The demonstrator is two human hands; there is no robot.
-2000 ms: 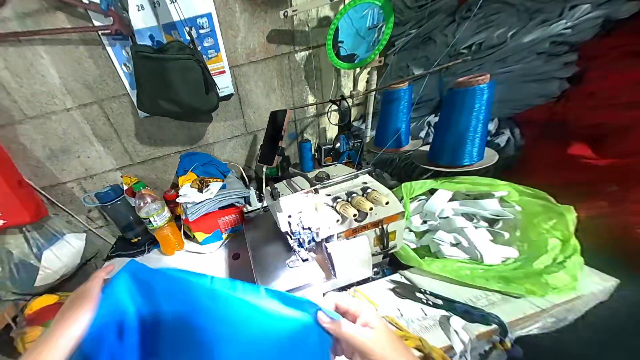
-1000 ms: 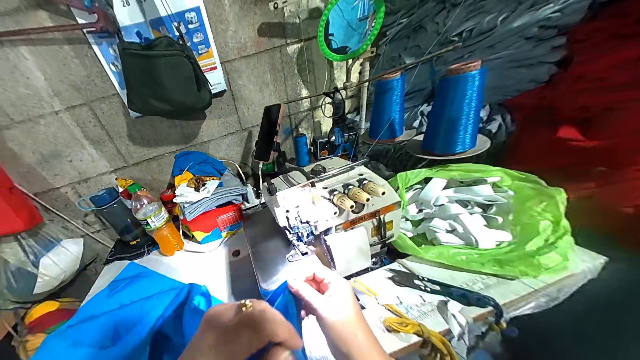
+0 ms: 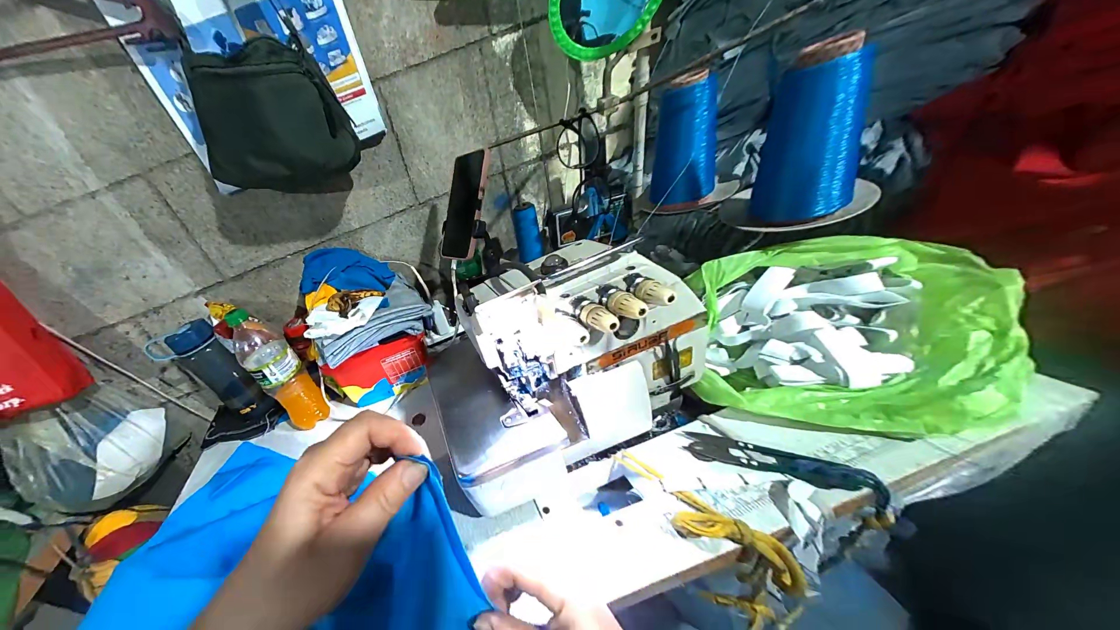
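My left hand [image 3: 337, 516] pinches the folded edge of a blue cloth [image 3: 219, 534] between thumb and forefinger, left of the machine's plate. Lower down, at the bottom edge of the view, my right hand [image 3: 542, 604] grips the same edge with its fingertips; most of that hand is out of view. The cloth hangs between both hands and spreads left over the table. Just beyond them stands a white overlock sewing machine [image 3: 604, 324], its lamp lighting the needle area and presser foot. No cloth lies under the foot.
A green plastic bag [image 3: 971, 394] of white strips lies right of the machine, near black-handled scissors [image 3: 770, 459] and a yellow cord [image 3: 744, 542]. Behind stand blue thread cones [image 3: 814, 131]. At left are an orange drink bottle [image 3: 284, 372], a dark tumbler [image 3: 210, 363] and a stack of folded cloths [image 3: 367, 315].
My hands were close together by the machine's front a second ago; now they are apart along the cloth's edge, the left one farther left and the right one lower.
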